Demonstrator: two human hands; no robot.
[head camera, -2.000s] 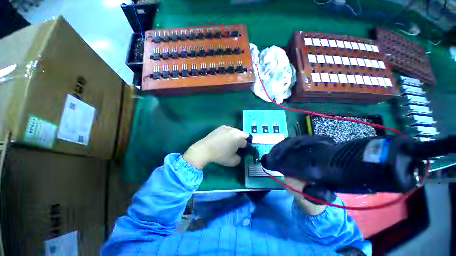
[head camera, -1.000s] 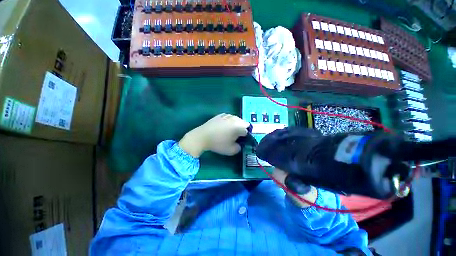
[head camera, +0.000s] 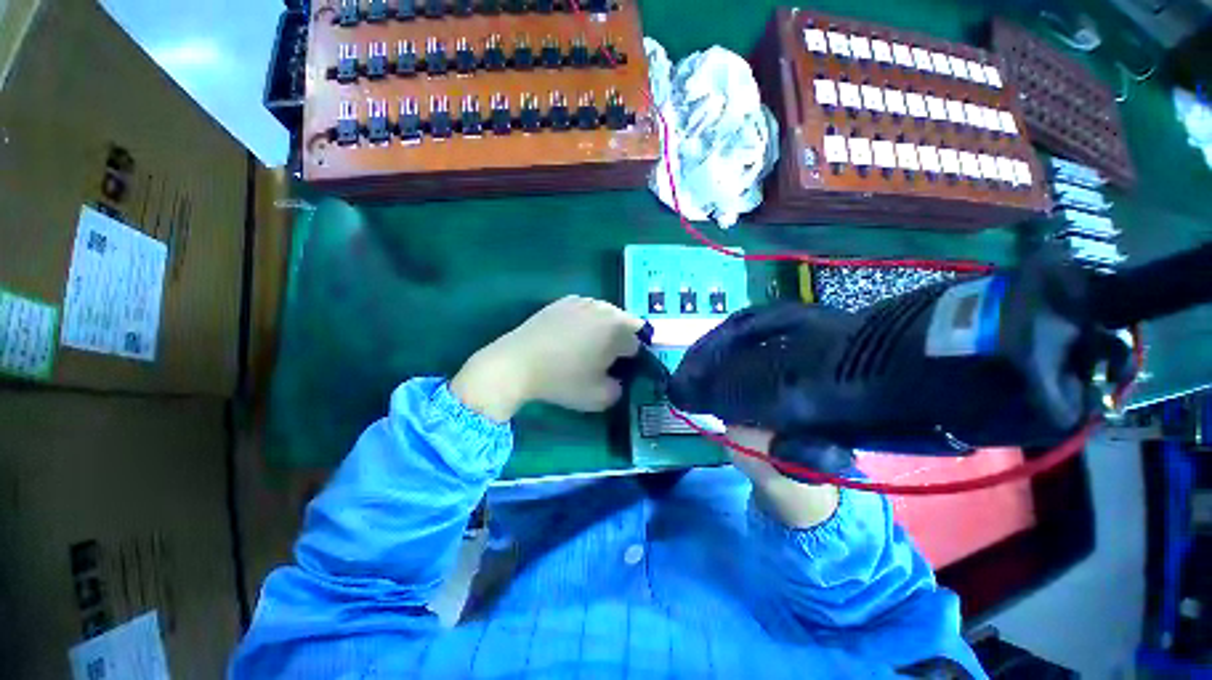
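A pale teal fixture (head camera: 641, 286) lies at the bench's front edge, with three small black parts (head camera: 687, 300) in a row near its top and a white strip below them. My left hand (head camera: 565, 356) reaches over the fixture's left side, with black-covered fingertips at the screwdriver's tip. What these fingertips touch is hidden. A thick black electric screwdriver (head camera: 877, 365) lies across the fixture, its tip end over the fixture's middle. My right hand (head camera: 787, 485) is under the screwdriver and holds it, mostly hidden by its body.
A brown tray of black leaded parts (head camera: 479, 149) stands back left, beside a crumpled white cloth (head camera: 718, 133). Brown trays with white pieces (head camera: 784, 120) stand back right. A screw bin (head camera: 884, 283) is behind the screwdriver. Silver strips (head camera: 1086, 219) lie right. Cartons (head camera: 173, 319) stand left.
The view has shifted, so the trays sit higher and further left in the picture. The screwdriver's rear end has tilted and now covers more of the screw bin. My left hand stays at the fixture.
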